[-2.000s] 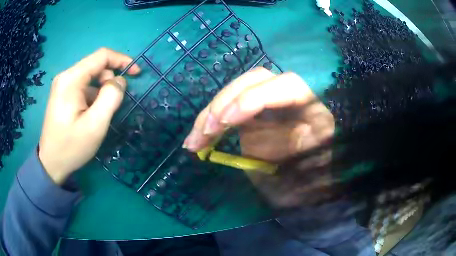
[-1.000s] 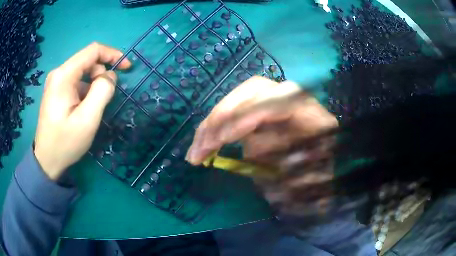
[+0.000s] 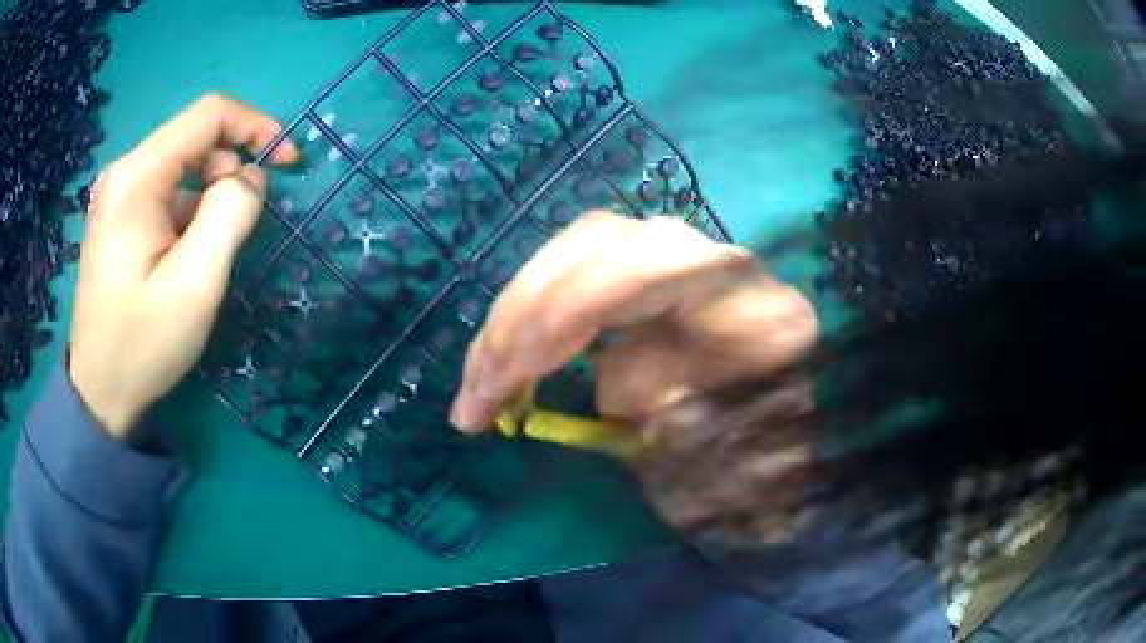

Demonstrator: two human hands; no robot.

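Note:
A black grid-shaped sprue frame (image 3: 468, 270) lies tilted across the green surface in front of me, with many small round and knobbed parts within it. My left hand (image 3: 163, 245) pinches the frame's upper-left edge between thumb and fingers. My right hand (image 3: 641, 339) is over the frame's lower right part and is blurred. It is closed around the sprue nippers (image 3: 572, 430), of which a yellow handle shows. The nippers' jaws are hidden, and I cannot tell which part they touch.
A pile of small dark parts (image 3: 943, 126) lies at the right, and another dark pile (image 3: 35, 163) at the far left. A white scrap (image 3: 817, 11) is at the top right. A dark blurred mass covers the right side. A dark object's edge (image 3: 377, 6) shows at the top.
The frame has shifted left and slightly up, with my left hand still on it. My right hand has moved slightly left and down with the nippers.

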